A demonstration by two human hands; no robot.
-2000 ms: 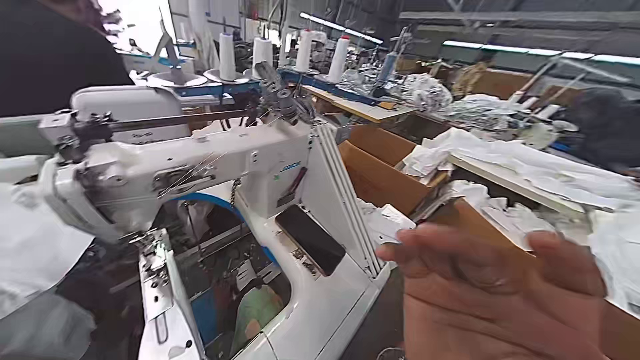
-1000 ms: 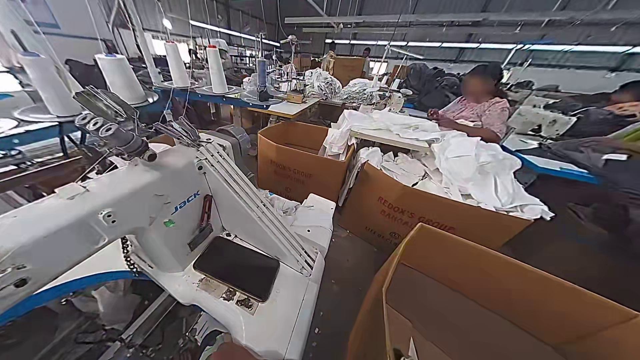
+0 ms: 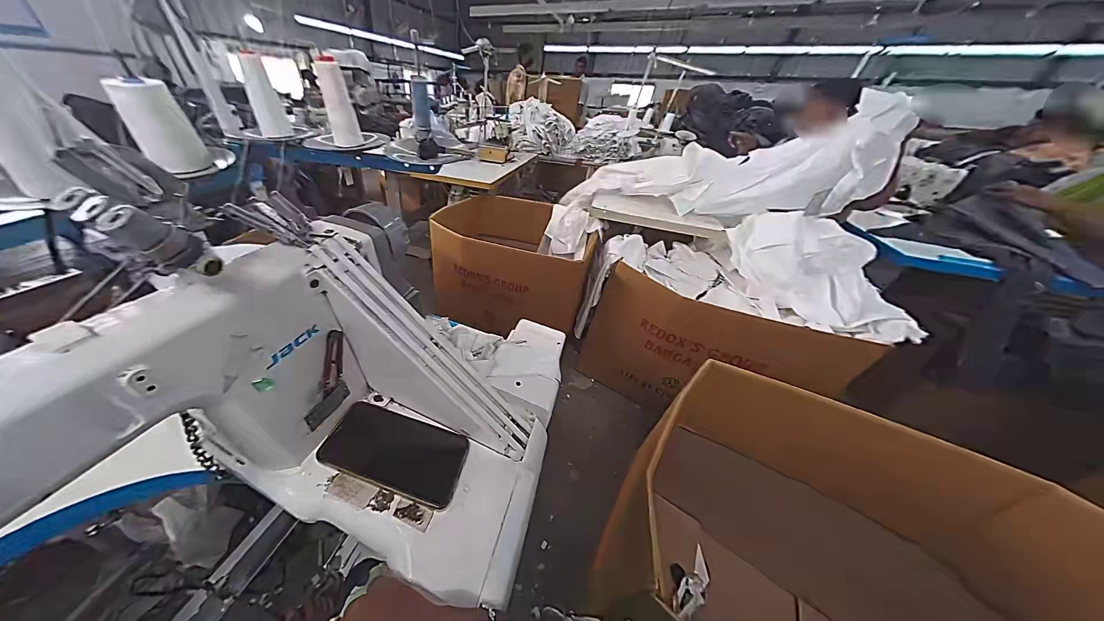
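Note:
Neither my left hand nor my right hand can be made out in the head view. A brown rounded patch shows at the bottom edge, too cut off to identify. At the left stands a white Jack sewing machine (image 3: pixel 259 345) with slanted rods along its side. A dark smartphone (image 3: pixel 394 453) lies face up on the machine's base, beside a small dark-handled tool (image 3: pixel 330 384) resting against the body. White thread cones (image 3: pixel 159 125) stand on holders behind the machine.
An open cardboard box (image 3: pixel 862 448) stands at the lower right. Beyond it, another box (image 3: pixel 733 345) is heaped with white garments (image 3: pixel 802 267). A third box (image 3: pixel 517 276) stands left of it. A co-worker sits behind raised white fabric (image 3: pixel 750 177).
The bare hand raised at the right two seconds ago is out of view. The view has swung right. Beside the co-worker, white fabric has been lifted above the heap since one second ago.

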